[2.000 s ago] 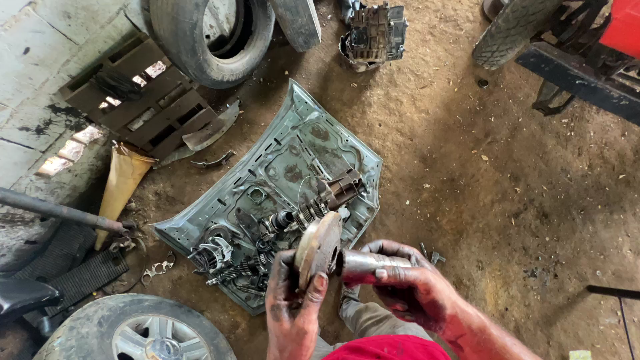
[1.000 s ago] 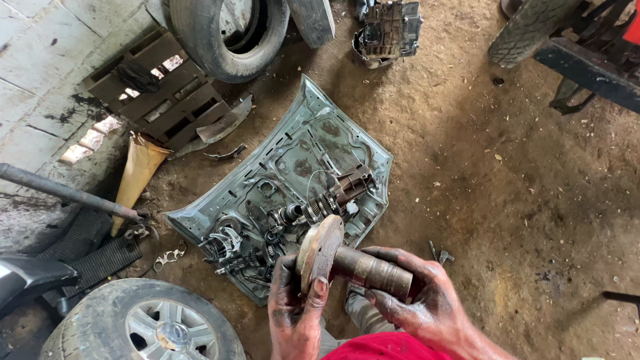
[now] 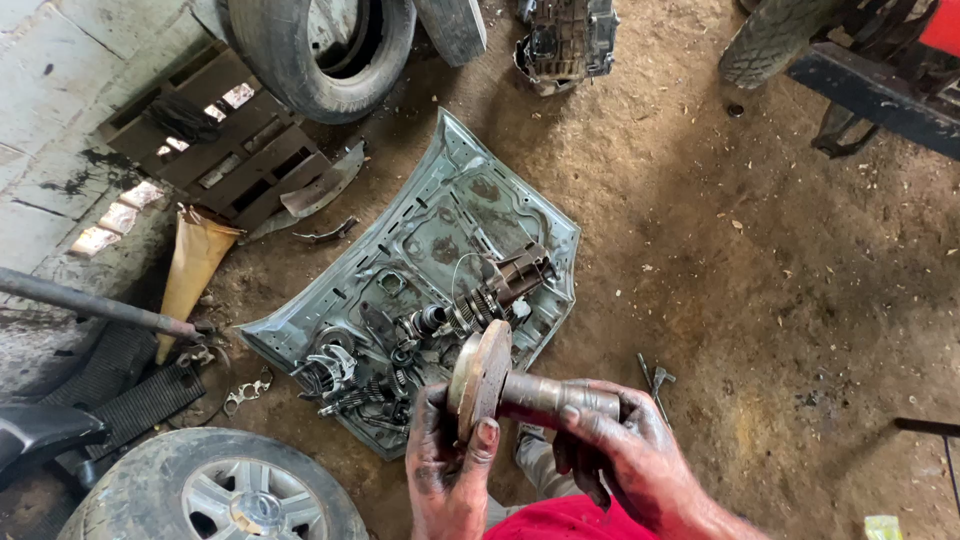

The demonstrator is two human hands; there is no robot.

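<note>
A flanged metal shaft lies across both my hands, its round flange toward the left and its tubular end toward the right. My left hand, dark with grease, grips the flange at its lower edge. My right hand is wrapped around the tubular end, thumb on top. Beyond them an upturned car hood rests on the dirt floor. On it lie a gear cluster, a brown metal housing, a toothed gear shaft and shift forks.
A wheel with its tire lies at lower left, near a metal bar. Loose tires and a wooden pallet are by the wall. A gearbox casing sits beyond the hood. A T-handled tool lies on the floor.
My right hand has shifted along the shaft to its outer end, and the thumb now rests on top. My left hand stays on the flange.
</note>
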